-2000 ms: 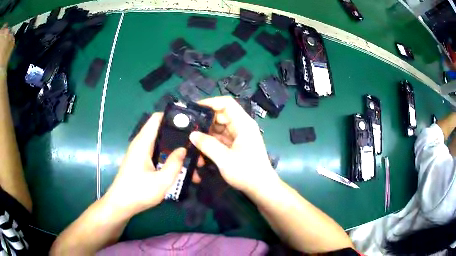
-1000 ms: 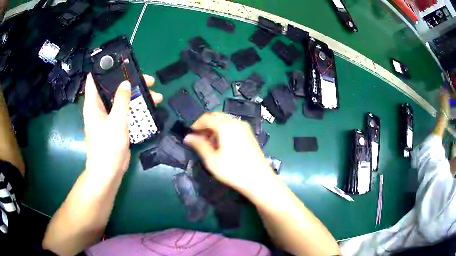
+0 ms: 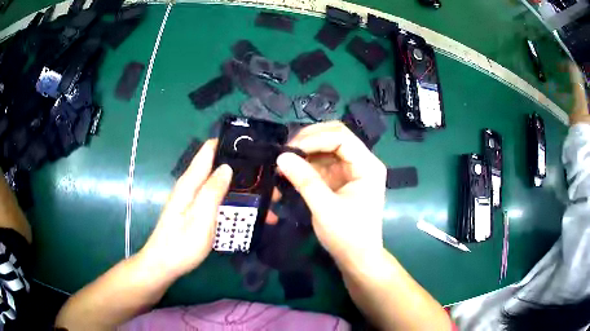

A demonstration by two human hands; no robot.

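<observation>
My left hand (image 3: 187,213) holds an open phone housing (image 3: 246,187) from its left side, near the middle of the view. The housing shows a silver disc, partly covered by a dark piece, thin red wires and a white keypad board with dots. My right hand (image 3: 339,184) is at the housing's upper right. Its thumb and finger pinch a small black flat piece (image 3: 292,151) that reaches over the housing beside the disc. Whether the piece rests on the housing cannot be told. Loose black flat pieces (image 3: 310,65) lie behind and under the hands.
Stacked phones (image 3: 420,84) stand at the upper right, and more phones (image 3: 475,197) are further right. Tweezers (image 3: 443,235) and a pink stick (image 3: 504,245) lie at the right. A large heap of black pieces (image 3: 58,97) is at the far left. A neighbour's sleeve (image 3: 572,213) is at the right edge.
My left hand has brought the phone housing from the upper left to the middle. My right hand has lifted a black piece from the pile to the housing.
</observation>
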